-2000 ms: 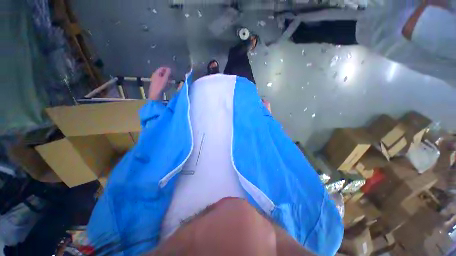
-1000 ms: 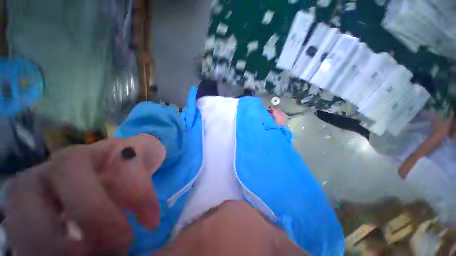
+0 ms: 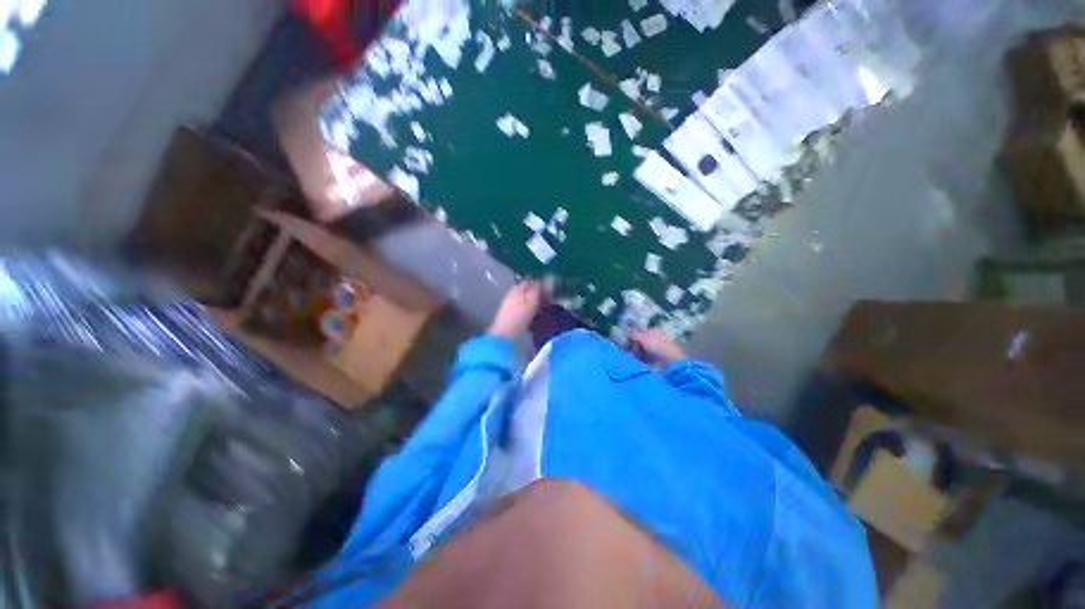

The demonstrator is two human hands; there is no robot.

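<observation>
My left hand is small and blurred at the near edge of the green-topped table. I cannot tell whether it holds anything. My right hand is low beside the table's near corner, partly hidden by my blue smock, and its fingers are unclear. White product boxes lie side by side in a row along the right edge of the table, away from both hands. One box has a dark round mark. Many small white paper scraps are scattered on the green top.
An open brown carton with orange and white items inside stands left of the table. Clear plastic bags fill the lower left. Brown cartons stand at the lower right. A red thing is at the top left.
The view has turned so the green table lies straight ahead. My left hand has moved from close before the camera to the table's edge. My right hand remains low by my smock.
</observation>
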